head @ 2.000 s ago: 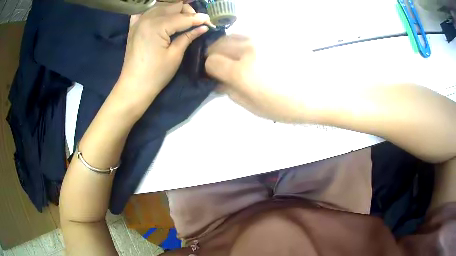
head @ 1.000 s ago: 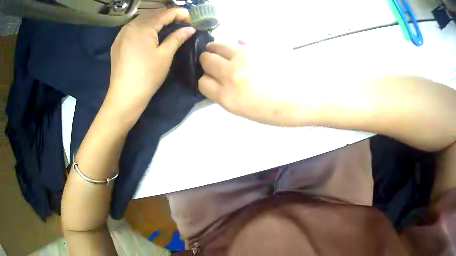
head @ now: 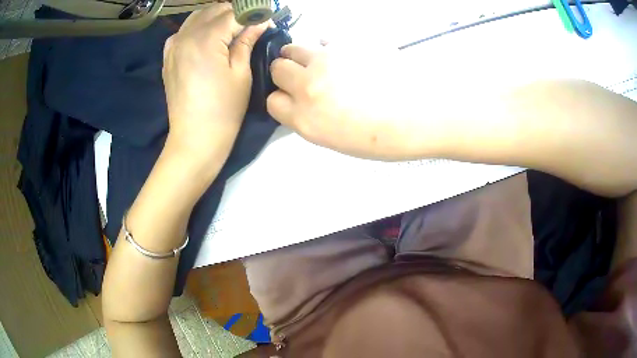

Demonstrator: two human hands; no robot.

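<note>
A dark navy garment [head: 105, 84] lies under and left of my hands and hangs over the table's left edge. My left hand [head: 213, 77] rests on the cloth, thumb and fingers pinching it just below the ribbed knob [head: 253, 10]. My right hand [head: 307, 91] grips a folded dark edge [head: 274, 50] beside it, its fingers curled. The presser foot area [head: 282, 19] is small and partly hidden just beyond my fingertips. The needle cannot be made out.
The beige-grey machine head [head: 84, 26] crosses the top left. Blue-handled snips [head: 578, 21] lie at the upper right of the white table [head: 335, 189], which has a dark seam line. My lap [head: 461, 231] is below the table's curved edge. Brown board [head: 21, 231] is at the left.
The machine, knob and snips sit higher in the picture as the view shifts. My right hand has closed more on the cloth since the earliest frame. My left hand still pinches near the knob.
</note>
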